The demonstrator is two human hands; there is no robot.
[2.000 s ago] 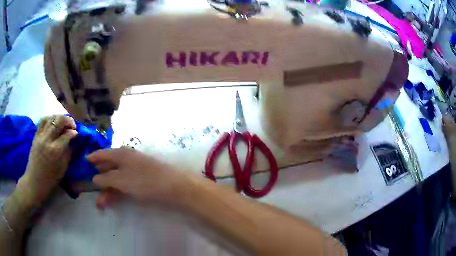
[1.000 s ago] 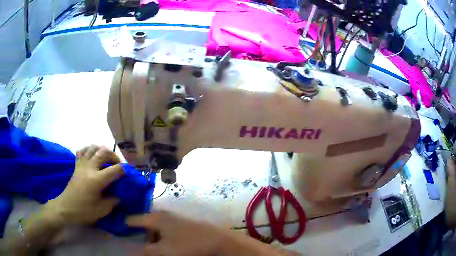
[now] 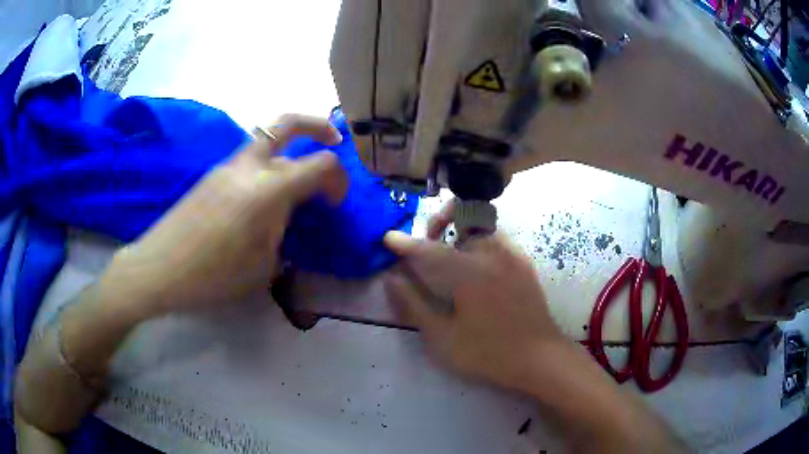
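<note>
The end of a royal-blue garment part (image 3: 341,217) lies at the needle area under the cream sewing machine head (image 3: 390,80). My left hand (image 3: 235,213) grips the blue cloth from the left, fingers bent over it. My right hand (image 3: 479,301) is at the cloth's right edge, with a fingertip touching it beside the presser foot; other fingers reach behind the round knob. Whether it pinches the cloth is unclear. The needle tip is hidden. More blue cloth (image 3: 133,168) trails left.
Red-handled scissors (image 3: 640,310) lie right of my right hand, blades pointing away. A white and pale-blue part of the garment (image 3: 51,53) shows at the upper left. The white table (image 3: 355,390) has a printed ruler along its front edge. A dark tray (image 3: 794,368) is at the right edge.
The view has moved closer and to the left, so the machine head appears larger and farther right. My right hand has come up to the cloth's edge by the presser foot. My left hand stays on the cloth.
</note>
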